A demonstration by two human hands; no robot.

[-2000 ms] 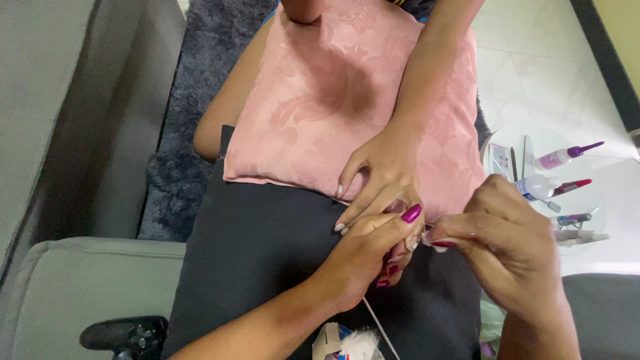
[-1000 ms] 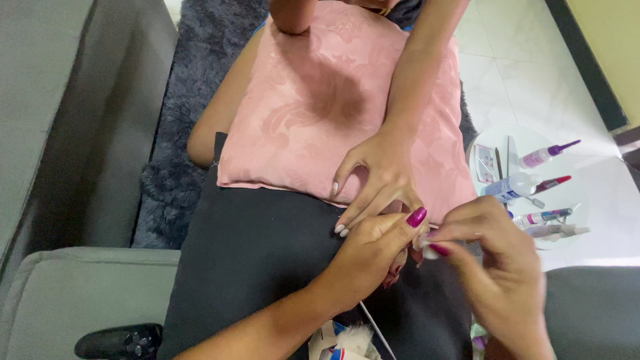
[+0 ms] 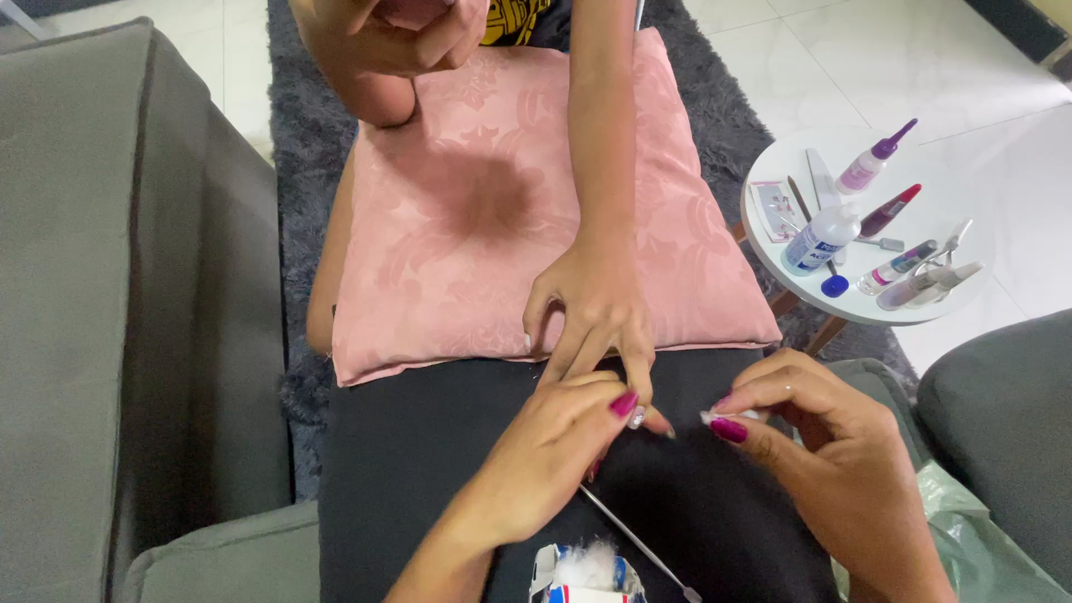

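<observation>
My left hand (image 3: 553, 452) holds the fingers of another person's hand (image 3: 599, 310), its magenta-nailed thumb beside a finger with a shiny decorated nail (image 3: 637, 416). To the right, apart from those fingers, my right hand (image 3: 829, 452) pinches a small piece of white cotton (image 3: 729, 415) between thumb and finger. The other person's forearm rests across a pink patterned cushion (image 3: 469, 251). A thin metal tool (image 3: 641, 544) runs from under my left hand over the black surface. Below it, an opened box (image 3: 586, 593) holds white cotton wool (image 3: 589, 565).
At right, a round white side table (image 3: 787, 272) bears an acetone bottle (image 3: 821, 240), a purple-capped bottle (image 3: 875, 159), a blue cap (image 3: 835, 286), a nail file (image 3: 822, 177) and several tubes. Grey upholstery (image 3: 67, 335) stands at left. A plastic bag (image 3: 976, 528) lies lower right.
My right hand has moved right, away from the other person's fingertips, with the cotton in it. My left hand still holds that person's fingers. The person's other hand shows more at the top.
</observation>
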